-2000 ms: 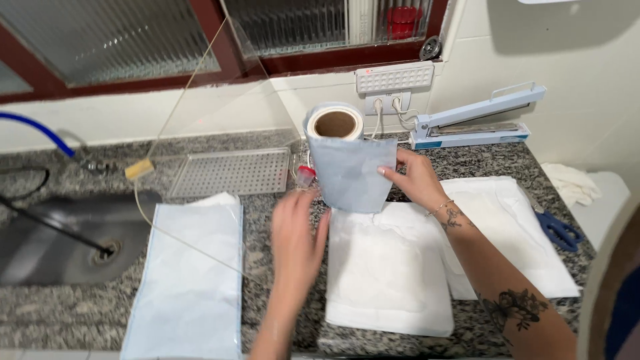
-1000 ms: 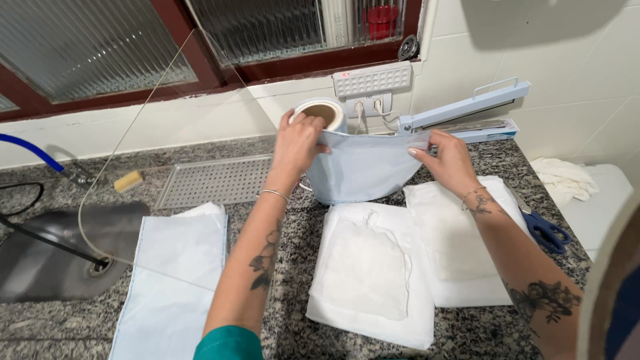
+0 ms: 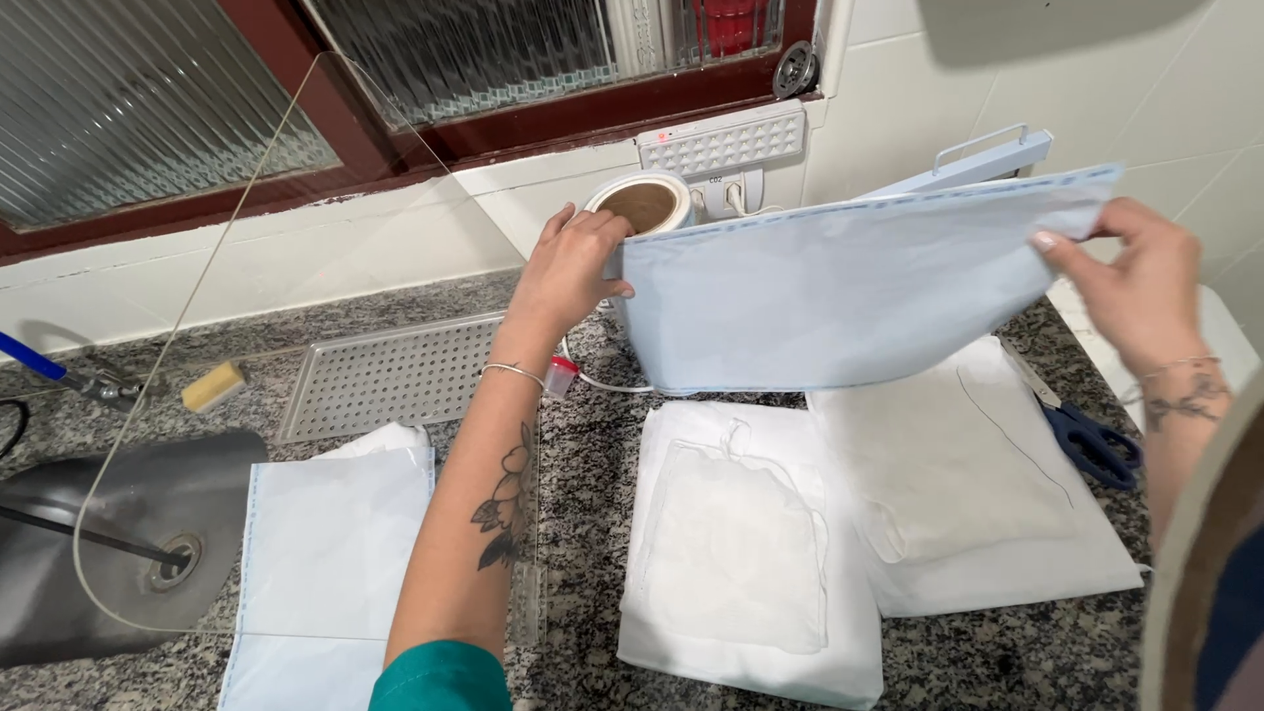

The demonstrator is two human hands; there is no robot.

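Note:
A roll of light-blue sterilization pouch material point(image 3: 642, 202) stands on edge against the back wall. My left hand point(image 3: 573, 262) rests at the roll's near side and pinches the pouch material where it leaves the roll. From there a wide strip point(image 3: 839, 291) runs to the right, its free end pinched between the thumb and fingers of my right hand point(image 3: 1136, 276). Below the strip lie a folded white cloth with a smaller gauze-like piece on top point(image 3: 736, 543) and, to its right, another folded white cloth point(image 3: 968, 474). A filled blue-edged pouch point(image 3: 321, 563) lies left of my forearm.
A heat sealer point(image 3: 973, 163) stands at the back right, partly hidden by the strip. Dark-blue-handled scissors point(image 3: 1091, 444) lie at the right edge. A perforated metal tray point(image 3: 395, 375), a sponge point(image 3: 213, 386) and a sink point(image 3: 128, 533) are at left. A clear shield point(image 3: 188, 326) stands before the left side.
My right hand has moved right, drawing out a longer strip from the roll. My left hand, lower and apart from the roll two seconds ago, is now beside it, holding the material.

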